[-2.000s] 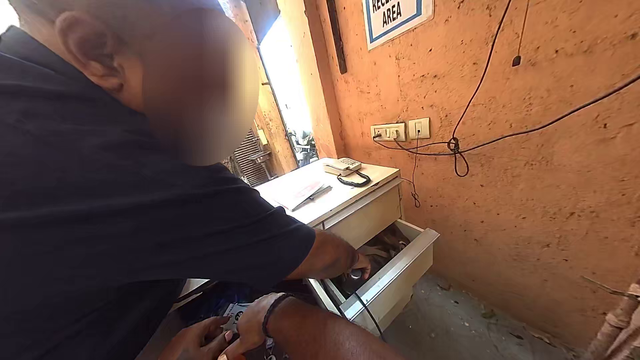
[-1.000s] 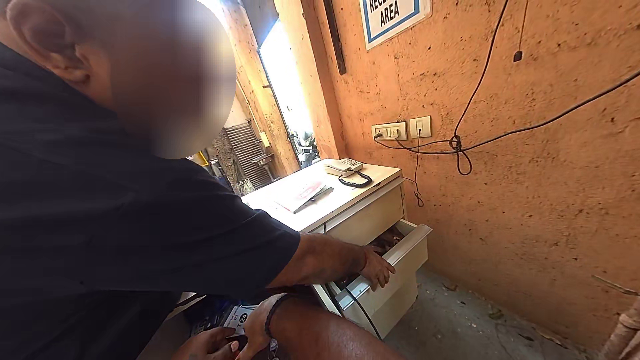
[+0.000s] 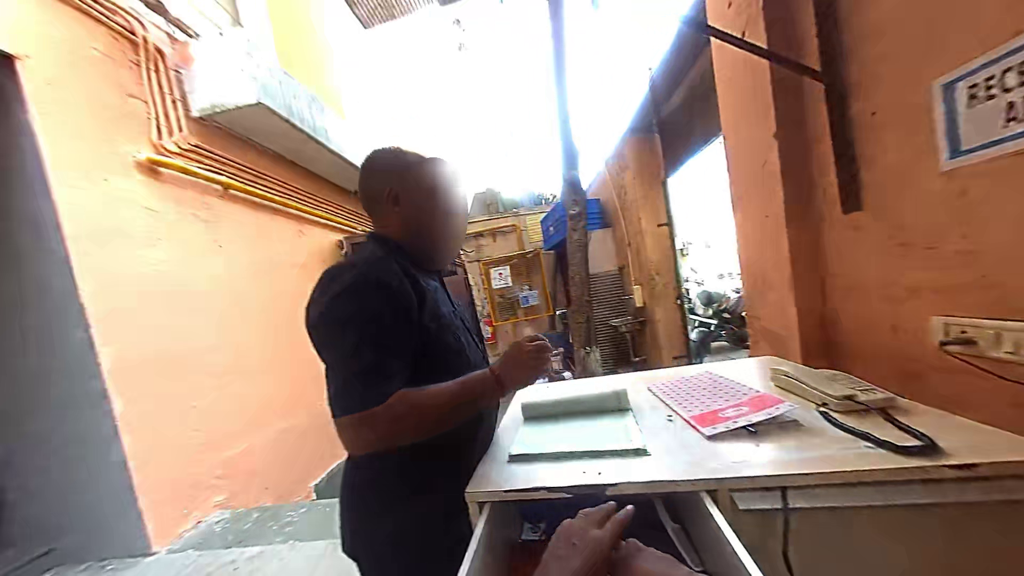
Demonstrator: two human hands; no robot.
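Both my hands are low in the head view, over the open desk drawer. My left hand has its fingers pointing up and to the right, and my right hand lies close against it, partly cut off by the lower edge. Whether either holds anything cannot be seen. Behind them in the drawer are a dark blue item and a long pale object. On the desk top above lie an open pad of pale pages and a pink and white patterned booklet.
A co-worker in dark clothes stands at the desk's left side, one hand raised above its edge. A beige corded telephone stands at the right, its black cord looped near the front edge. An orange wall rises behind.
The co-worker, who was leaning close with an arm at the lower drawer, now stands upright farther off. My hands are now over another drawer. The view has swung left and up.
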